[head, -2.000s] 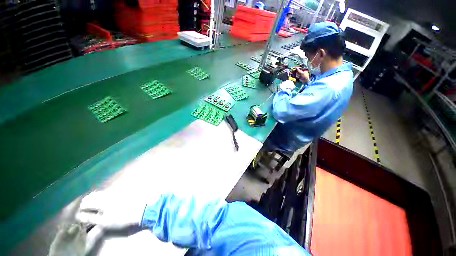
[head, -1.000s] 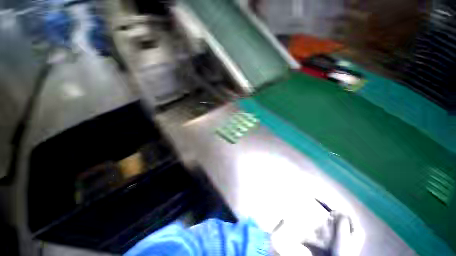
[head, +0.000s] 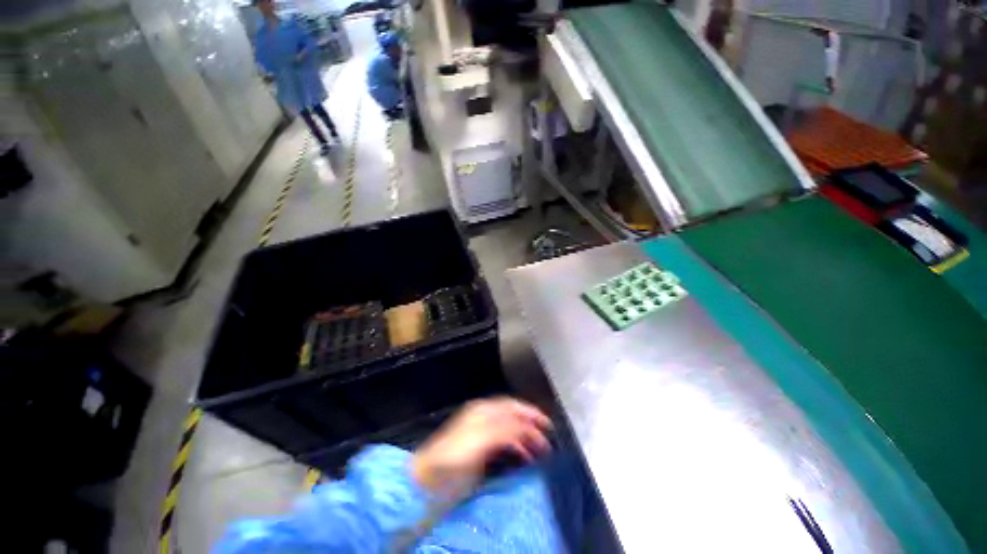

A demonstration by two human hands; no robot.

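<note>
My left hand (head: 487, 438) is bare and slightly blurred, with bent fingers, between the black tote and the bench edge. A dark patch shows under its fingers; I cannot tell whether it holds anything. My right hand is out of the picture. A light green PCB panel (head: 635, 295) lies flat at the far end of the shiny metal sheet (head: 676, 417). A thin dark tool, perhaps tweezers (head: 810, 525), lies on the sheet near the bottom edge.
A black tote (head: 357, 384) with dark fixtures and a brown piece stands left of the bench. A green conveyor belt (head: 855, 314) runs along the right, below an inclined conveyor (head: 687, 119). Two people in blue stand far back in the aisle.
The view has swung left from the coworker's side to the tote and inclined conveyor. White-gloved hands showed over the sheet; now a bare left hand is beside it, and the dark tool lies alone.
</note>
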